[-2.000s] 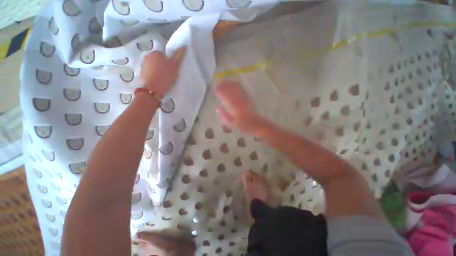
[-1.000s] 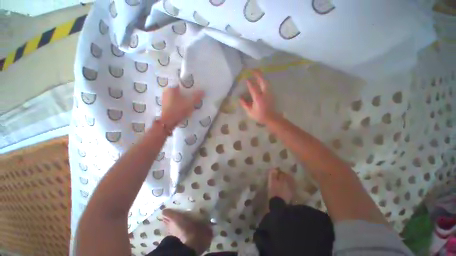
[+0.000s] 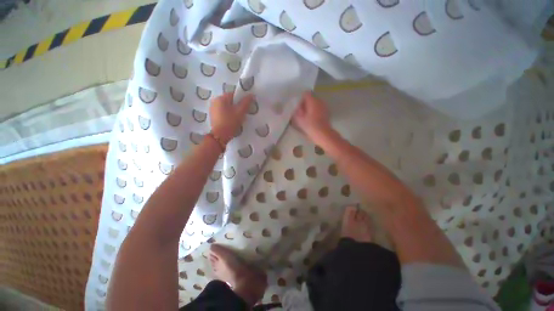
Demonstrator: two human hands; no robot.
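A white printed fabric [image 3: 176, 109] with grey-beige half-round motifs lies bunched and folded over a cream printed fabric [image 3: 291, 212] with brown spots. My left hand [image 3: 229, 115] rests on the white fabric's fold, fingers spread; whether it pinches cloth is unclear. My right hand [image 3: 313, 115] is at the white fabric's diagonal edge, fingers closed on it. A plain pale patch of the white fabric shows between my hands.
My bare feet [image 3: 240, 270] stand on the cream fabric. An orange-brown printed fabric [image 3: 51, 225] and pale cloth layers [image 3: 67, 115] lie at left. Black-and-yellow tape [image 3: 85, 30] crosses the upper left. A yellow strip [image 3: 346, 85] shows beyond my right hand. Pink and green cloth lies lower right.
My right hand has closed from open fingers onto the white fabric's edge. My left hand stays on the fold. The view has shifted, and the white cloth at the top hangs farther over the cream fabric.
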